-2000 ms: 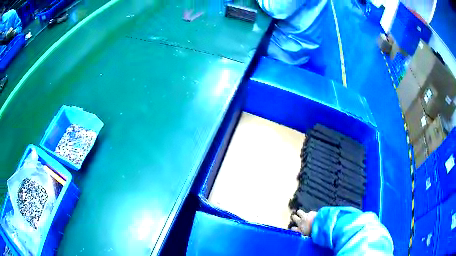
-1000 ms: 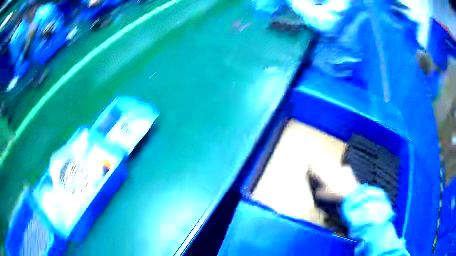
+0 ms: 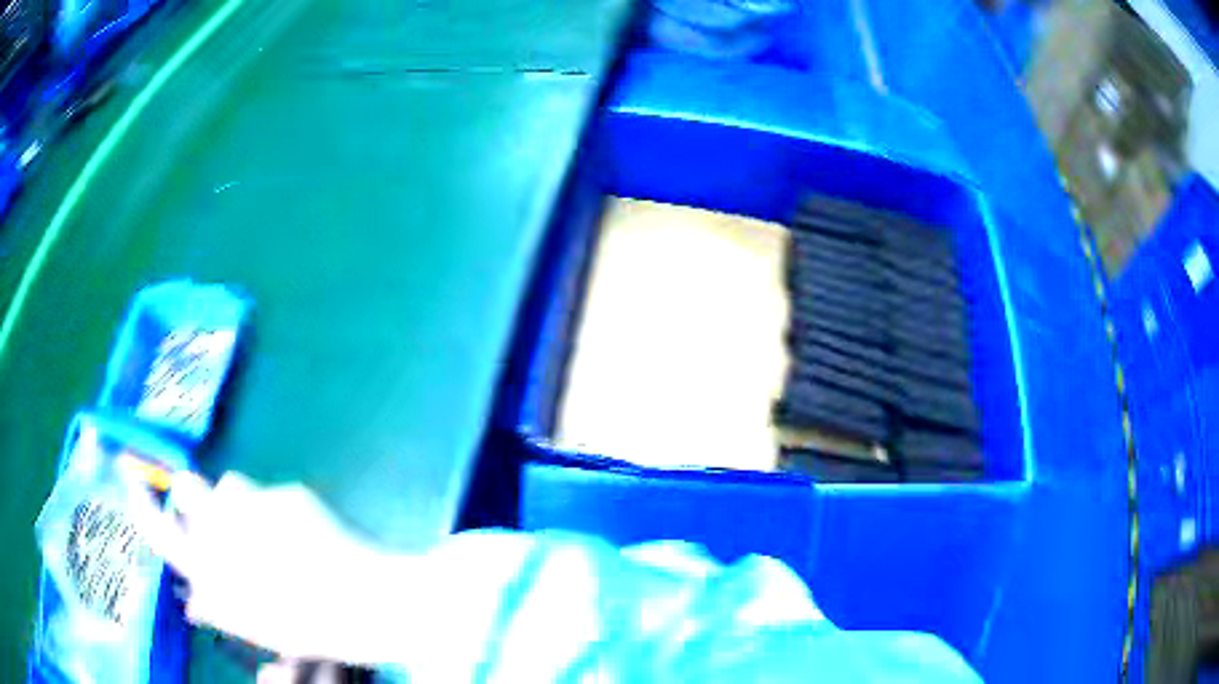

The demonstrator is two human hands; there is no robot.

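Note:
My right hand [image 3: 254,541] reaches in from the right, blurred, with its fingers at the right edge of the blue bin [image 3: 171,641] that holds a clear bag [image 3: 67,488] of small metal bits. Whether the fingers hold anything cannot be told. A blurred skin-toned patch with something dark beside it shows at the bottom edge, below my right forearm; it may be my left hand, cut off. Flat black housings [image 3: 876,334] lie in rows on the right side of the blue turnover box, beside a tan cardboard sheet [image 3: 675,334].
A smaller blue bin [image 3: 127,354] of fine bits stands behind the bag bin on the green bench [image 3: 361,241]. The turnover box [image 3: 695,154] is right of the bench edge, its near flap towards me. Stacked cartons [image 3: 1110,107] and blue boxes stand far right.
My right hand has left the turnover box, where it was over the cardboard with a dark piece, and moved left to the bag bin. The camera view has shifted.

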